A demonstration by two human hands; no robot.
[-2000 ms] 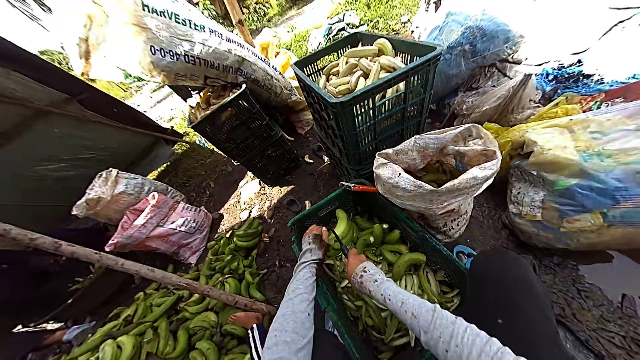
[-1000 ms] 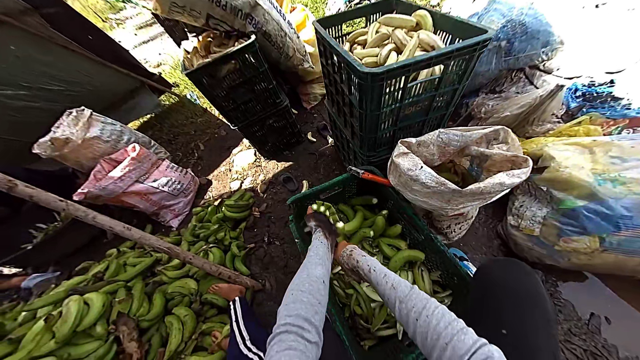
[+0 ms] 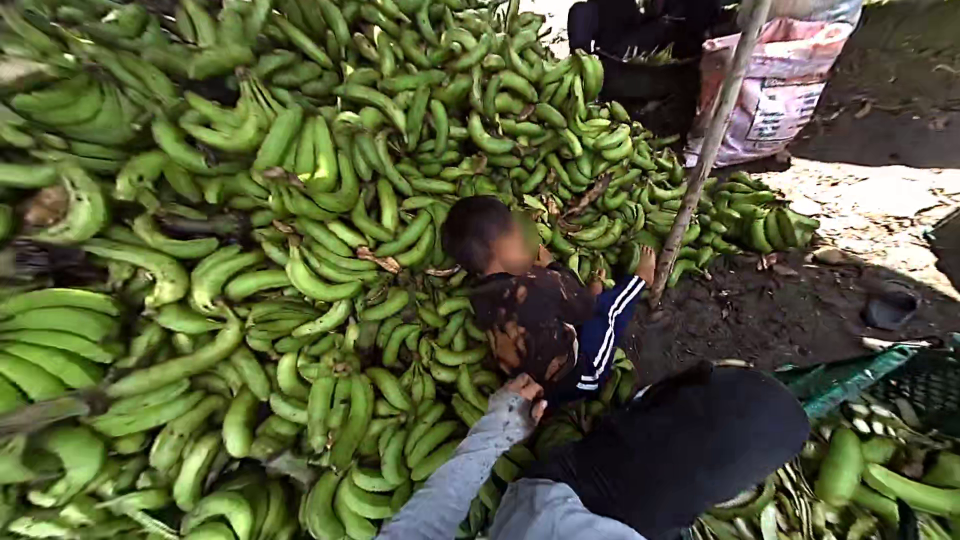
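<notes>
My left hand point(image 3: 529, 394), in a grey sleeve, is at the lower back of a small seated person, its fingers curled on the hem of a dark, patchy shirt point(image 3: 525, 322). Of my right arm only the grey sleeve point(image 3: 559, 514) shows at the bottom edge; the hand is out of view. The person, in blue striped trousers point(image 3: 611, 322), sits at the edge of a large heap of green bananas point(image 3: 322, 277). My dark-clad knee point(image 3: 697, 442) lies to the right of my left hand.
A wooden pole point(image 3: 701, 165) slants up beyond the person's foot. Behind it stands a pink and white woven sack point(image 3: 780, 90). At the lower right, a green plastic crate point(image 3: 847, 379) holds green bananas point(image 3: 840, 465) and peels. A dark sandal point(image 3: 891, 307) lies on the soil.
The view has swung far left, from the crate to the banana heap. My left hand, earlier over the crate beside my right, is now at the person's shirt. My right hand has left view.
</notes>
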